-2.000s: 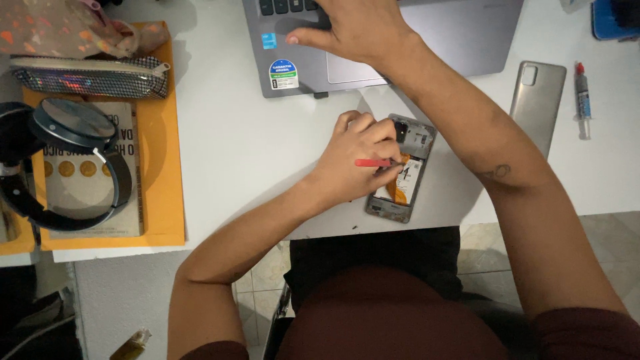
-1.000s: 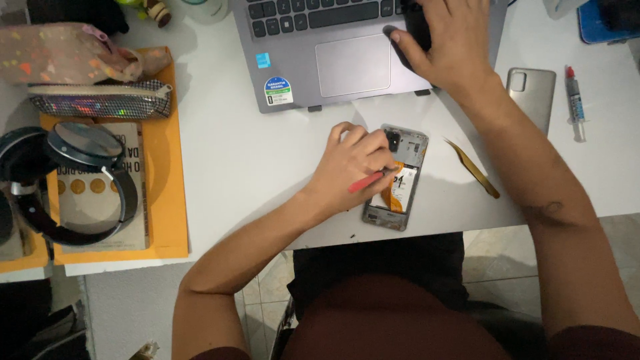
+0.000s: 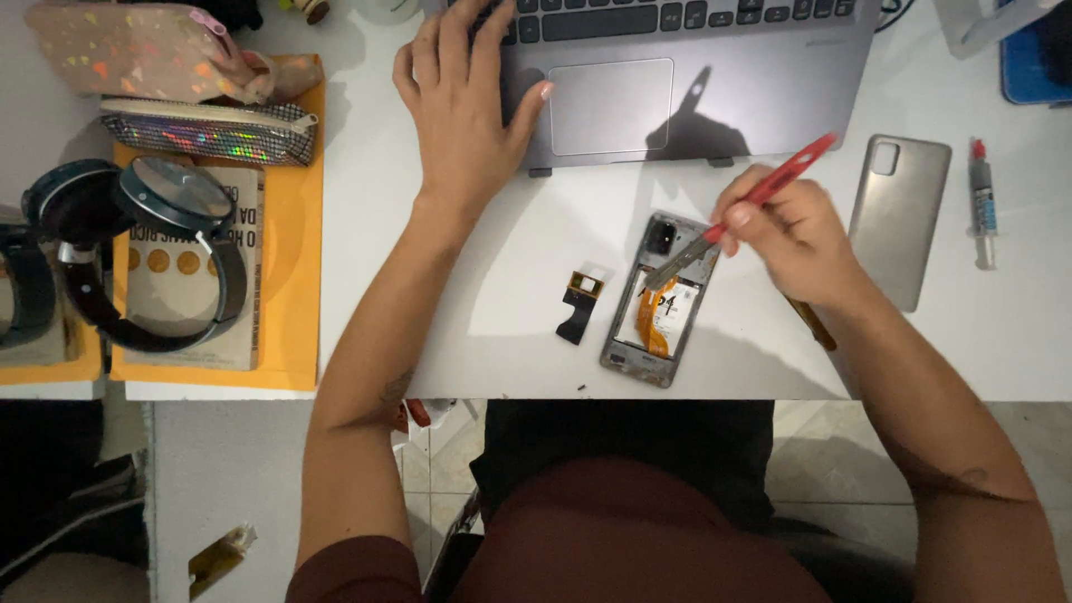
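Observation:
An opened smartphone point(image 3: 626, 322) lies on the white desk, its battery point(image 3: 682, 306) and an orange flex cable point(image 3: 647, 322) exposed. My right hand point(image 3: 779, 230) grips a red-handled brush point(image 3: 783, 180), whose bristles are over the upper part of the battery. My left hand point(image 3: 469, 100) rests at the left edge of the laptop point(image 3: 712, 109), fingers spread on its keyboard side and holding nothing. A small black and gold part point(image 3: 579, 307) lies to the left of the phone. Tweezers point(image 3: 812, 325) lie partly under my right wrist.
A grey phone back cover point(image 3: 904, 218) and a syringe point(image 3: 983, 205) lie at the right. At the left, headphones point(image 3: 230, 293) and a book point(image 3: 193, 356) sit on an orange envelope point(image 3: 293, 335), with a shiny zip pouch point(image 3: 209, 134) and a pink pouch point(image 3: 126, 50) behind.
My left hand has moved from the phone up to the laptop. My right hand has come down from the laptop to the phone, and the red tool is now in it.

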